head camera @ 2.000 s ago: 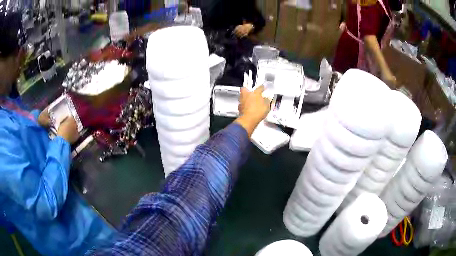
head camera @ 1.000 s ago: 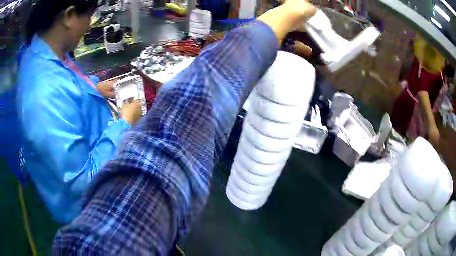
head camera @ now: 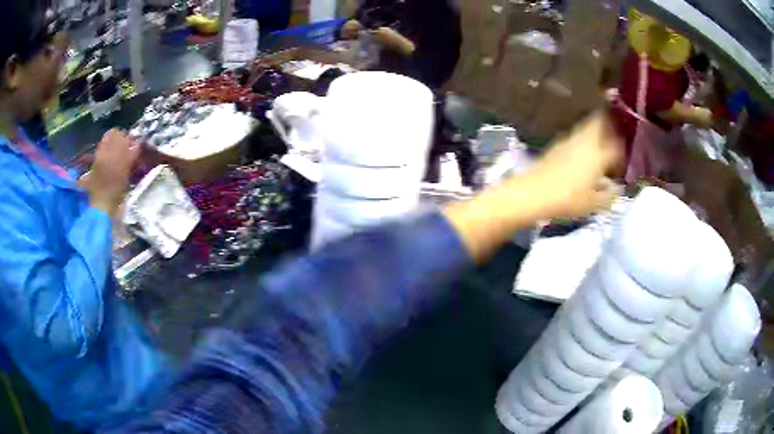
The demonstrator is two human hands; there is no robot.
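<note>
My left hand (head camera: pixel 586 169) is blurred, stretched out over white frames at the back right. Its fingers look apart and I see nothing held in it. A tall stack of white housings (head camera: pixel 373 127) stands beyond my forearm, its lower part hidden by my sleeve. More ribbed housing stacks (head camera: pixel 594 314) lean at the right, one short with a dark hole in its top. A white panel-like part (head camera: pixel 556 267) lies under my wrist. White bracket parts (head camera: pixel 301 123) sit behind the tall stack on the left. My right hand is not in view.
A worker in a blue smock (head camera: pixel 51 254) at the left has a rectangular white housing (head camera: pixel 161 210) in front. Wire harnesses (head camera: pixel 246 212) and a box of small white parts (head camera: pixel 199 131) lie nearby. A clear plastic bag (head camera: pixel 738 394) is at the lower right.
The white bracket my left hand held up is no longer in it; white bracket parts now show left of the tall stack. My hand has moved down and right, and the view has shifted.
</note>
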